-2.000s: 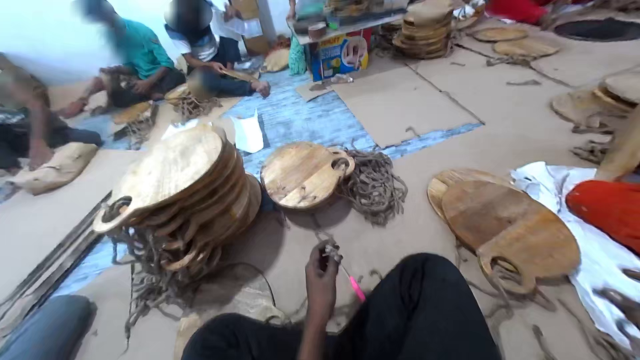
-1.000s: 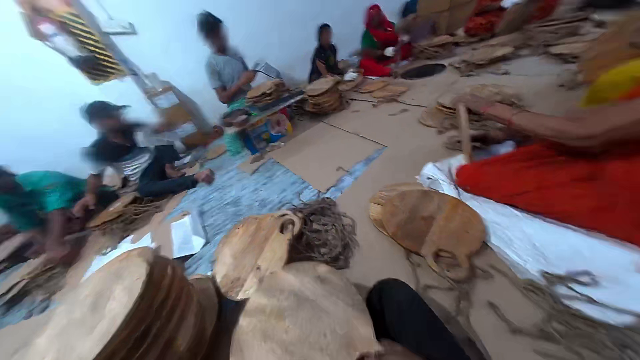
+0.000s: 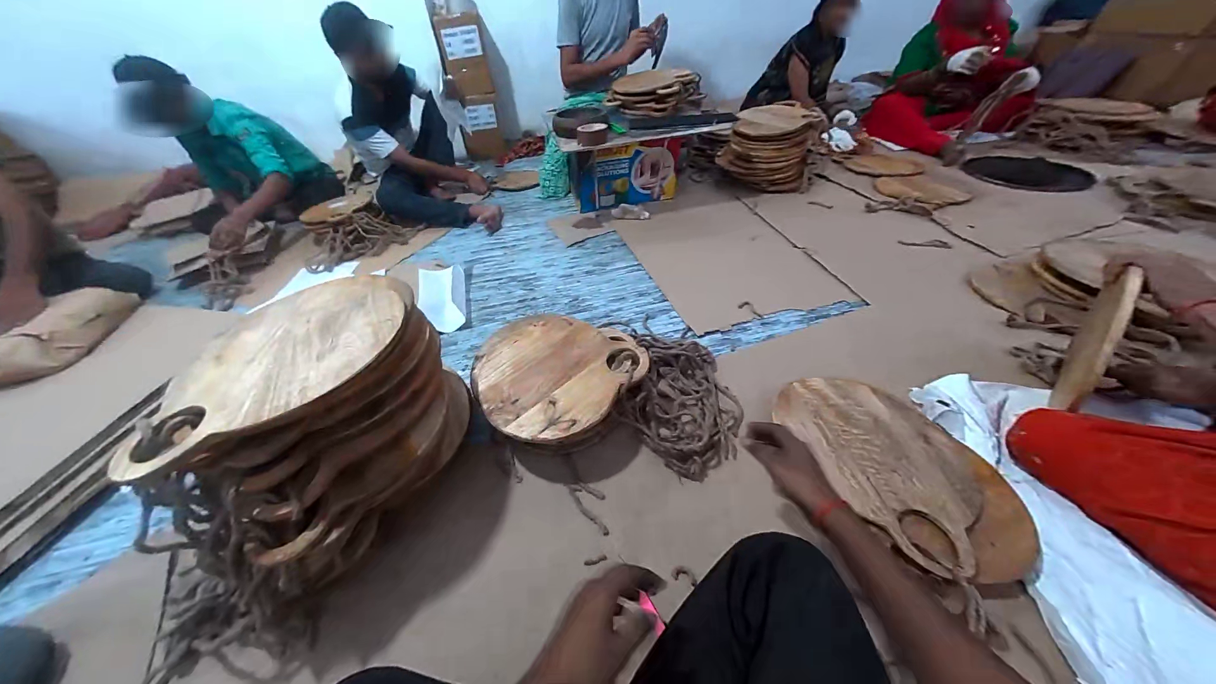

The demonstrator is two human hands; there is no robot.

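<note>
My left hand is low in the middle, its fingers curled around a small pink object that is mostly hidden. My right hand, with a red band at the wrist, hovers or rests just right of a heap of brown cords; nothing shows in its fingers. Left of that heap lies a short stack of round wooden boards with a looped handle. A tall stack of handled wooden boards with hanging cords stands at the left. Right of my right wrist, a wooden board lies on another one.
A co-worker at the right, in red cloth, grips a board on edge beside a white sheet. Several people sit along the wall. A low table and more board stacks stand at the back. Cardboard sheets cover the floor.
A board that was in front of my knees one second ago is no longer there; a board now lies on top at the right. My right hand has come into view. The view has swung about.
</note>
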